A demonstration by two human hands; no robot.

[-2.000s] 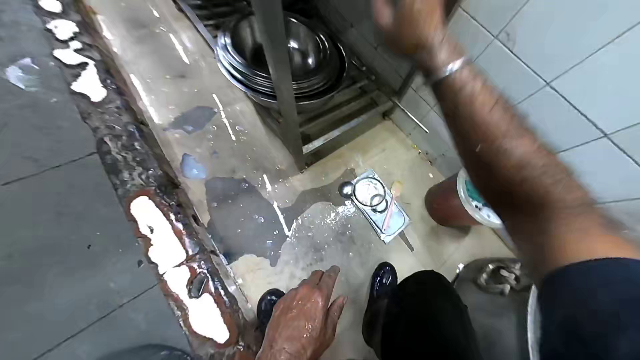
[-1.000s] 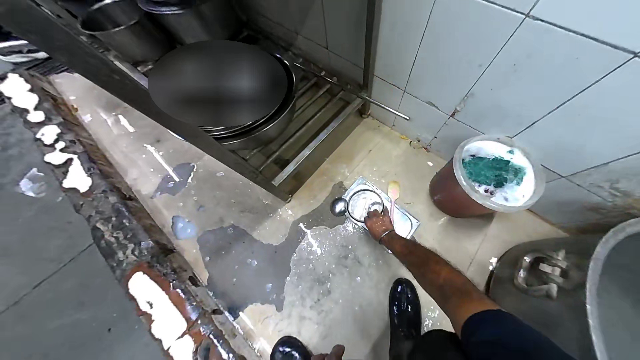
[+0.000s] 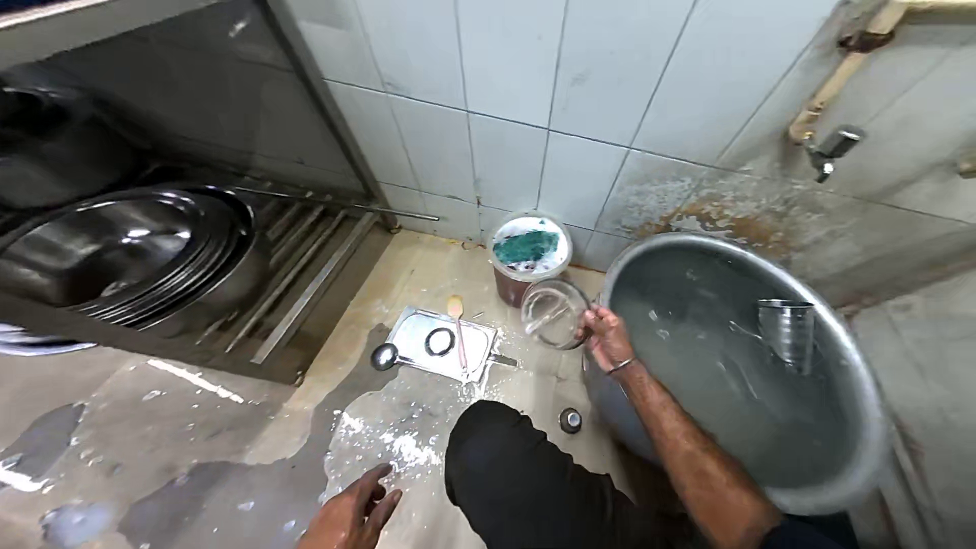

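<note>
My right hand (image 3: 608, 335) grips the rim of a clear round bowl or lid (image 3: 555, 313), between a bucket of suds and a large metal tub. Low in view, my left hand (image 3: 353, 509) hangs over the wet floor with fingers apart, holding nothing. On the floor lies a rectangular metal tray or lid (image 3: 442, 341) with a dark ring (image 3: 440, 342) and a pink-handled spatula (image 3: 460, 328) on it. A ladle's round bowl (image 3: 384, 356) shows at its left edge. A green scouring pad (image 3: 526, 247) rests in the foam of the bucket (image 3: 512, 286).
The tub (image 3: 858, 366) holds cloudy water and a metal cup (image 3: 787, 333). A tap (image 3: 831, 151) juts from the tiled wall above. Stacked metal bowls (image 3: 152, 252) fill the slatted rack (image 3: 305, 293) at left. A small dark cap-like object (image 3: 570, 420) lies near my knee.
My right hand has moved from the tray to beside the tub and now holds the clear bowl or lid. More of my left hand shows. The view has swung right.
</note>
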